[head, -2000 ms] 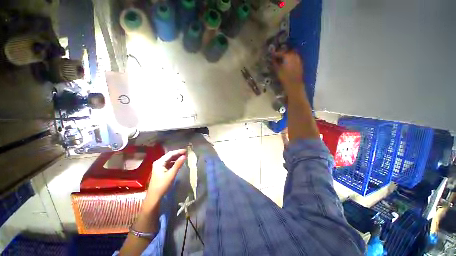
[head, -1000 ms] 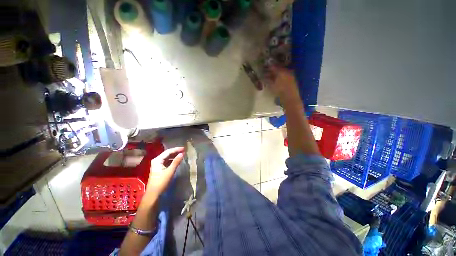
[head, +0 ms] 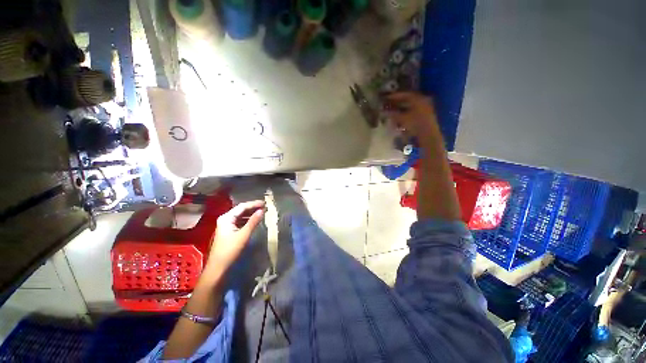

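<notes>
My right hand [head: 413, 113] is over the bobbins [head: 397, 57] beside the blue table edge, its fingertips low among them. It is blurred, and I cannot tell if it holds one. Dark thread snips [head: 365, 105] lie just left of its fingers. A bobbin [head: 407, 149] lies below the hand near the table's front edge. My left hand [head: 237, 230] is in front of my lap, thumb and forefinger close together; no thread or object between them can be made out. Several thread cones [head: 315, 53] with green tops stand at the back of the pale table [head: 304, 142].
The sewing machine [head: 95, 142] is at the left, with a white lamp or switch unit [head: 174, 135] under bright light. A red perforated stool [head: 159, 269] is below it. Another red container [head: 482, 198] and blue crates [head: 538, 213] are at the right. A grey surface [head: 552, 78] is beyond the blue edge.
My right hand has moved from farther back among the bobbins towards the table's front, then slightly right. My left hand stays nearly in place. The view has shifted slightly.
</notes>
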